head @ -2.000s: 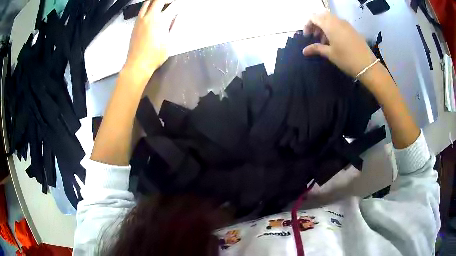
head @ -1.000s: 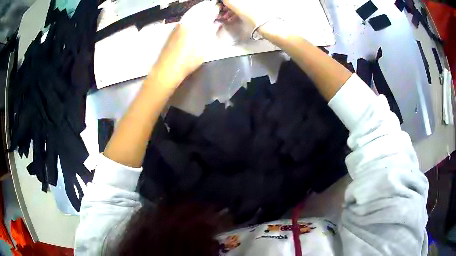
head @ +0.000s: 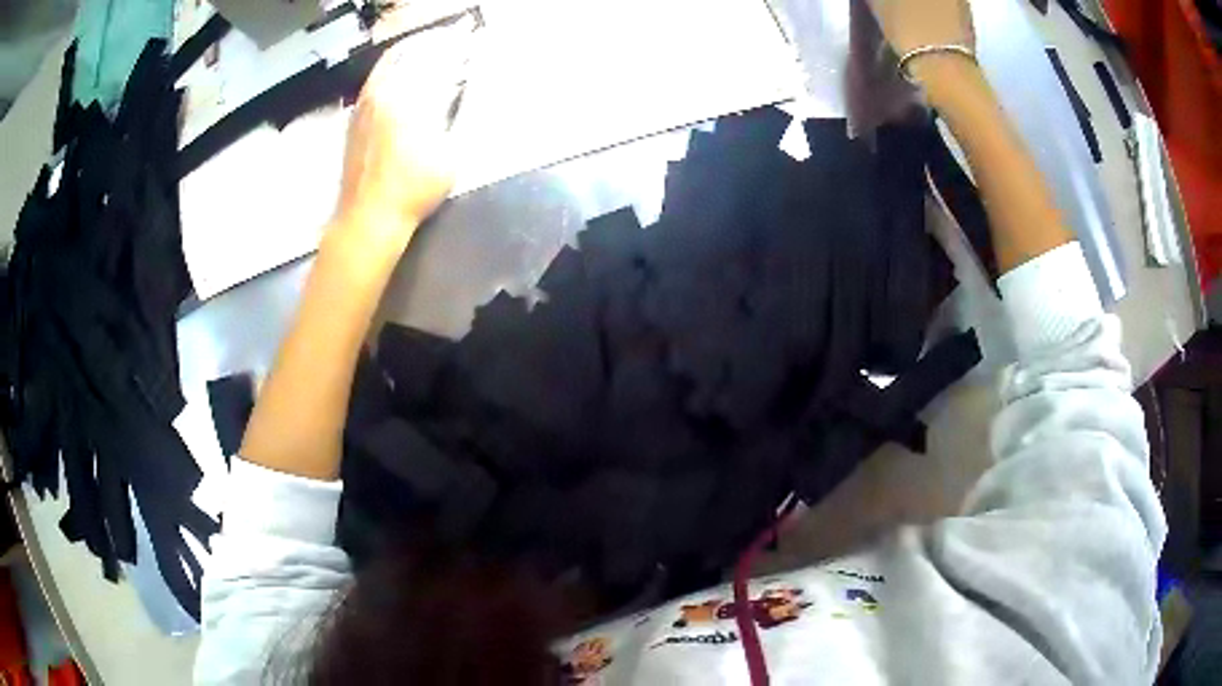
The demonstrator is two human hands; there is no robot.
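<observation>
A large heap of black strips [head: 670, 335] lies between my forearms, nearest my body. My left hand [head: 402, 141] is at the near part of the white machine bed [head: 617, 81], beside a long black strip that runs left from the fingers; overexposure hides whether they grip it. My right hand [head: 927, 24] is at the top edge, partly cut off, with a dark strip hanging just left of it; its fingertips are hard to see.
Long black strips [head: 101, 322] lie in a tangled pile at the left. A teal-green item [head: 121, 47] is at the upper left. Thin black strips [head: 1072, 101] and a white narrow item [head: 1152, 188] are at the right. Orange-red cloth [head: 1163, 94] shows beyond the table edge.
My right hand has moved right, away from my left hand, off the white bed to the top edge. My left hand has shifted slightly left. The view has shifted a little.
</observation>
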